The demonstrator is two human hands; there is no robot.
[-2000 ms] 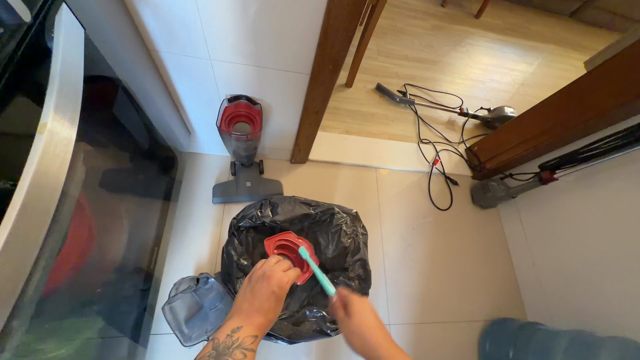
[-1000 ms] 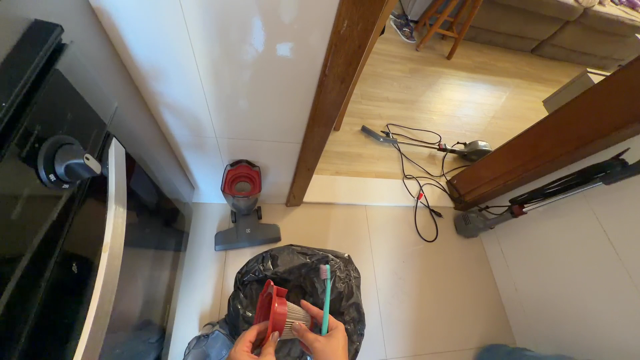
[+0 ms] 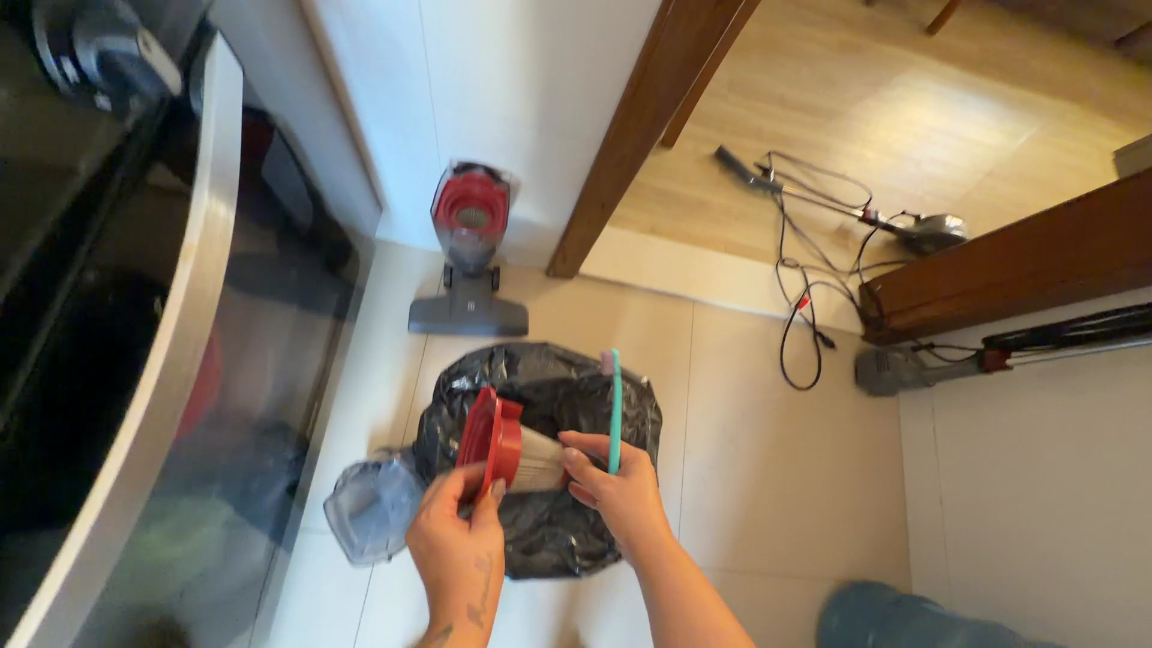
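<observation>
A red vacuum filter with a pleated, pale cone [image 3: 538,457] lies sideways over a bin lined with a black plastic bag [image 3: 576,535]. My left hand [image 3: 459,531] grips the filter's red rim. At the cone's far end, the fingertips of my right hand [image 3: 616,486] touch the filter. That same hand holds a turquoise toothbrush [image 3: 616,414], its bristle head up. Left of the bin, a clear plastic dust cup [image 3: 373,511] rests on the floor. Beyond the bin, a vacuum floor head with a red-topped lower body [image 3: 470,234] stands against the white wall.
An oven door with a metal handle [image 3: 184,315] borders the left. Past the wooden door frame [image 3: 643,135], a stick vacuum body [image 3: 931,232] and tangled cord [image 3: 810,306] lie on the floor. A second vacuum head [image 3: 882,371] is at right, a blue water jug [image 3: 909,616] bottom right.
Two seconds ago the toothbrush was at the filter's opening, over the bin. Since then the filter has been turned sideways, and the brush now stands upright beside it.
</observation>
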